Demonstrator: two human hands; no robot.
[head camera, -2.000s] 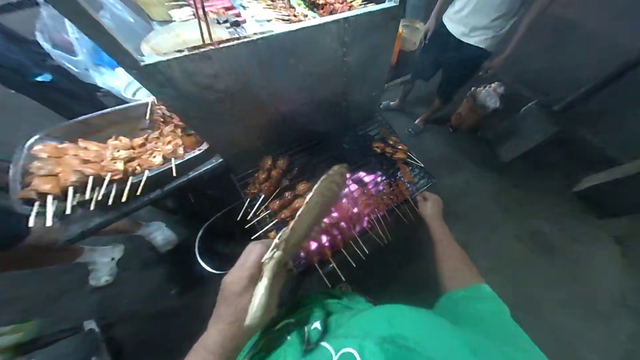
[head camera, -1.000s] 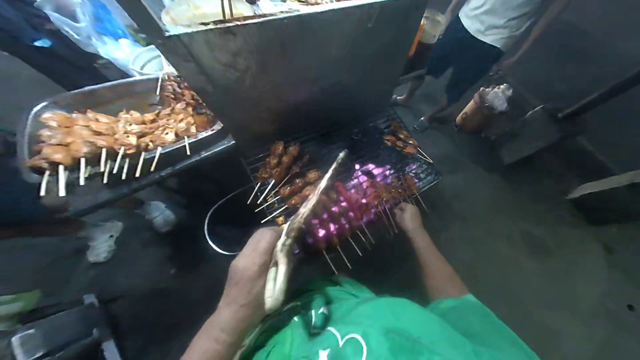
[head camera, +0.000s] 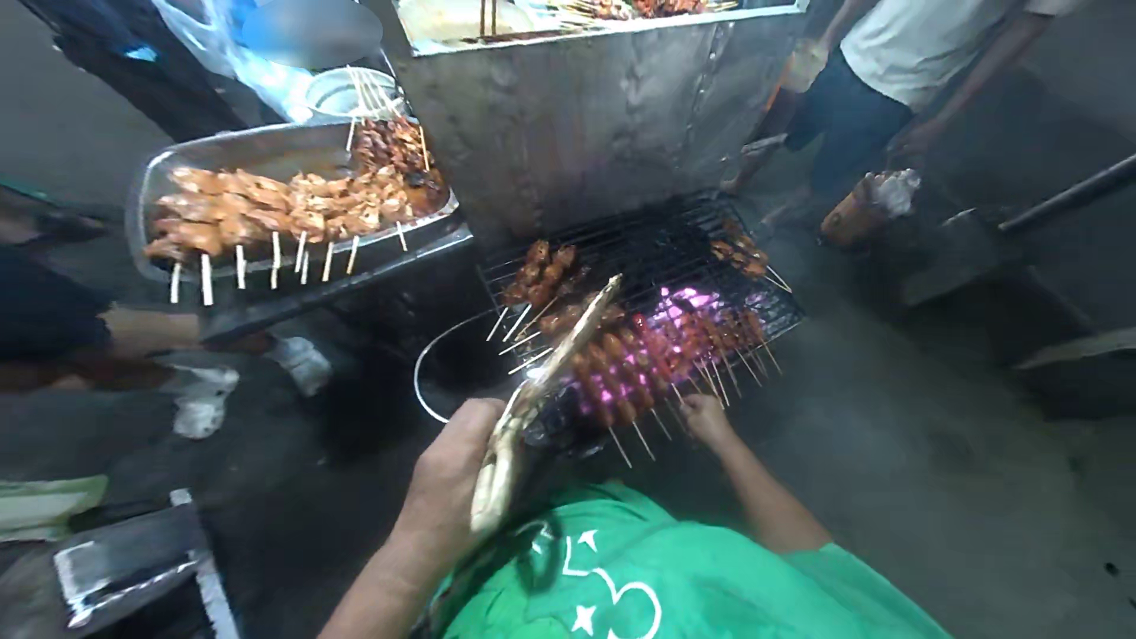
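Note:
My left hand (head camera: 457, 466) is closed around the handle of a pale woven hand fan (head camera: 550, 373), seen nearly edge-on over the grill's near left part. My right hand (head camera: 707, 421) is at the near edge of the charcoal grill (head camera: 643, 240), with its fingers at the stick ends of the skewers; whether it grips one cannot be made out. Several meat skewers (head camera: 621, 368) lie in a row over glowing coals (head camera: 683, 306). More skewers (head camera: 539, 275) rest at the grill's left, and a small group (head camera: 739, 253) lies at its far right.
A metal tray (head camera: 266, 142) of skewered meat stands to the left. Behind the grill rises a metal cart panel (head camera: 577, 133). A person in a white shirt (head camera: 923, 44) stands at the back right, and another person's legs (head camera: 151, 333) show at left. A stool-like object (head camera: 133, 568) is at lower left.
The fan in my left hand has turned from showing more of its face to nearly edge-on. My right hand has moved from the grill's right edge to the near skewer ends.

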